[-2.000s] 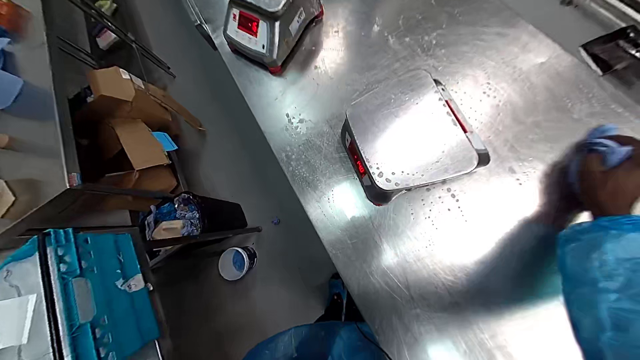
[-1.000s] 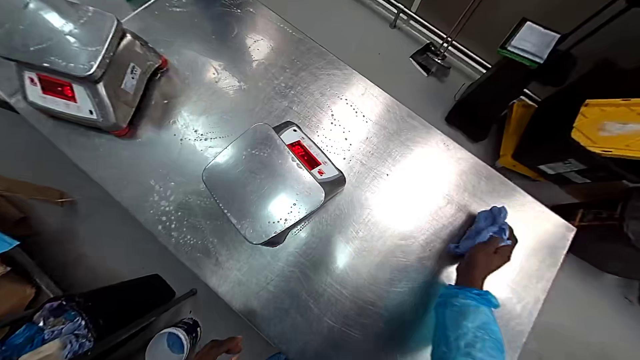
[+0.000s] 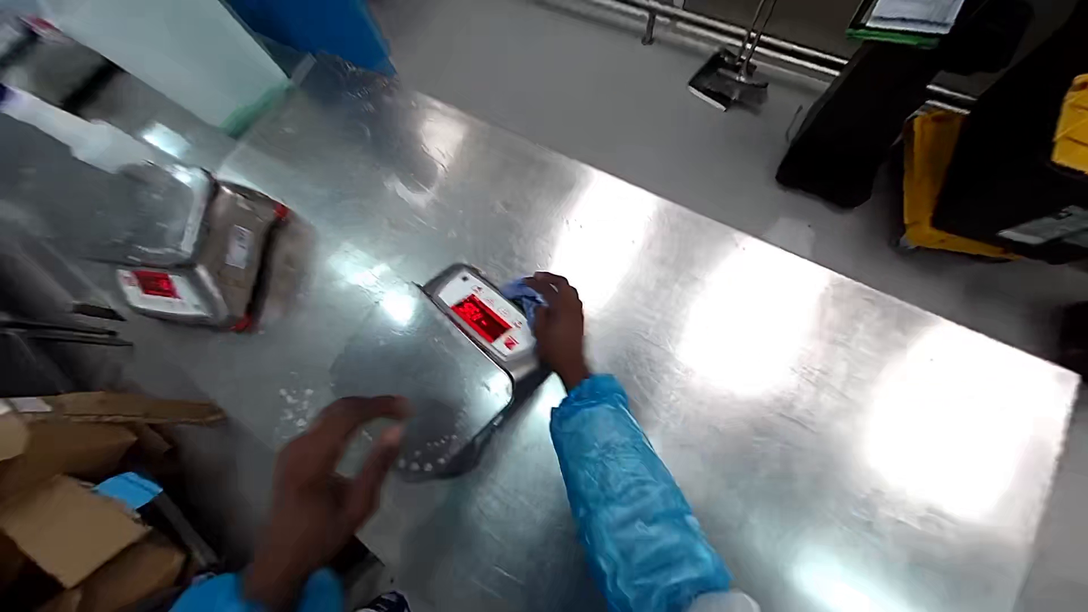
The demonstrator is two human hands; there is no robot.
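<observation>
A digital bench scale with a metal pan (image 3: 408,374) and a lit red display (image 3: 481,318) stands on a stainless steel table (image 3: 663,408); water drops dot its pan and the steel around it. My right hand (image 3: 559,327), in a blue plastic sleeve, presses a crumpled blue cloth (image 3: 524,297) against the display end of the scale. Over the pan's near left corner hovers my left hand (image 3: 336,480), its thumb and fingers apart and nothing between them.
A second scale (image 3: 183,293) stands at the left of the table. Cardboard boxes (image 3: 68,527) lie below at the lower left. Beyond the far table edge are a dustpan (image 3: 727,81) and black and yellow containers (image 3: 935,178) on the floor.
My right hand has moved from the table's right part to the scale with the cloth. My left hand has come up over the pan. The view has swung round.
</observation>
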